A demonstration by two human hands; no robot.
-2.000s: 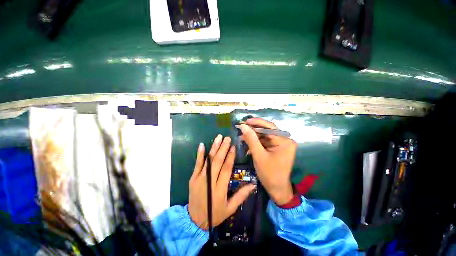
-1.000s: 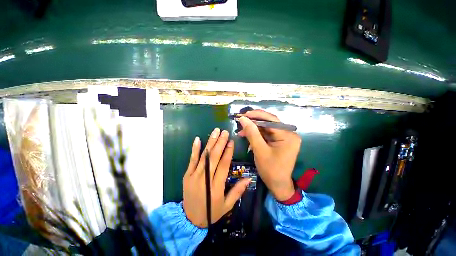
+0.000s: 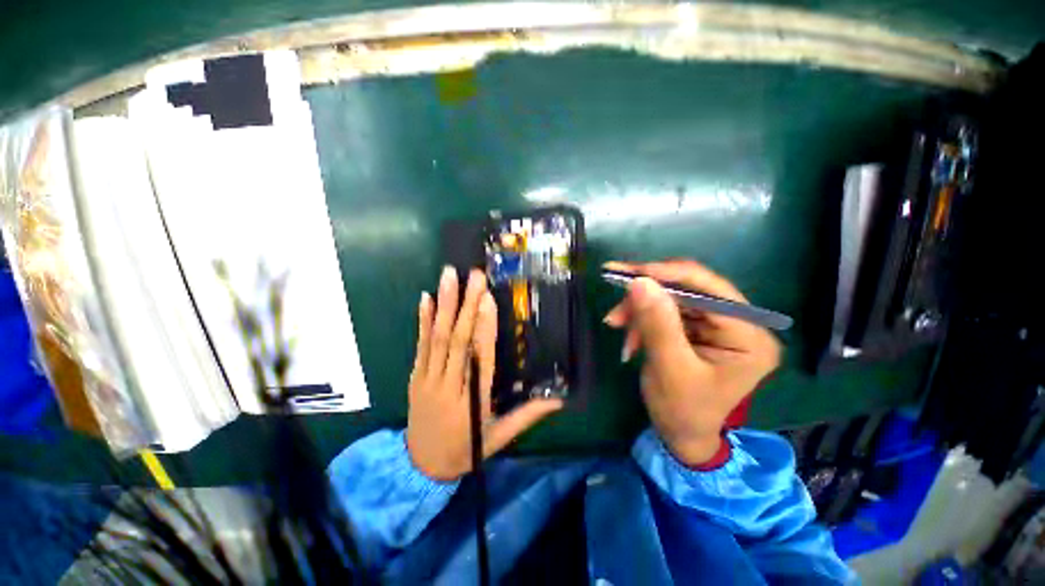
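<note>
An opened phone unit [image 3: 534,309] lies on a black holder [image 3: 464,243] in front of me, its board end away from me and an orange flex cable down its middle. My left hand [image 3: 453,378] lies flat over the holder's left side, its thumb across the phone's near end and its fingers beside the phone. My right hand [image 3: 701,343] is just right of the phone and holds tweezers [image 3: 722,306], tips pointing left, apart from the phone. Whether the tips hold anything is too small to tell.
White liner sheets [image 3: 269,240] with a black die-cut sticker [image 3: 238,92] lie at left, beside a clear bag [image 3: 46,229]. A yellow patch [image 3: 457,85] is near the pale edge strip [image 3: 573,21]. Trays with a phone [image 3: 942,218] stand at right. Dark blurred strands cross the lower left.
The view has tilted down. My right hand with the tweezers has moved from beyond the phone's far end to its right side. My left hand now uncovers more of the phone, its thumb at the near end.
</note>
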